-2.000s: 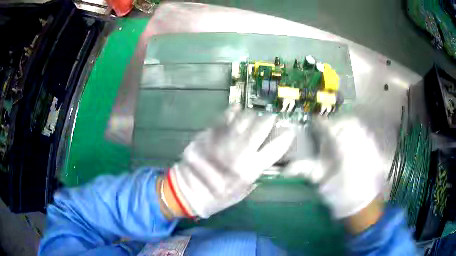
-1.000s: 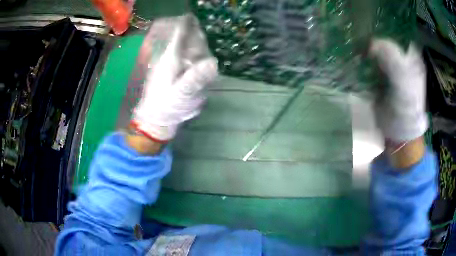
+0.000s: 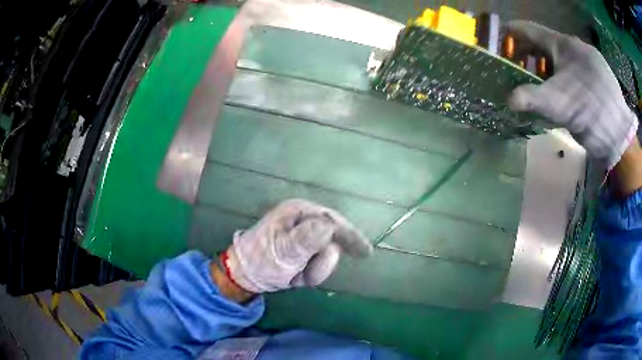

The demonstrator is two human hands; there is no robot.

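Observation:
My right hand, in a white glove, grips the right end of a green circuit board at the upper right. The board is tilted above the grooved pad, its silvery solder face partly towards me and yellow and dark parts along its upper side. A thin green strip lies diagonally on the grey-green grooved pad. My left hand, gloved with a red cuff edge, is low over the pad with fingers bent. Its fingertips are at the strip's near end; whether they touch or pinch it cannot be told.
Many loose thin green strips lie in a bundle at the right edge. Black carrier fixtures stand at the left. A silvery metal plate shows around the pad, on a green mat. Yellow-black floor tape shows at lower left.
The board was lying on the pad, then appeared raised near both hands; now my right hand alone holds it. The strip came into view on the pad. My left hand moved down to the strip's near end.

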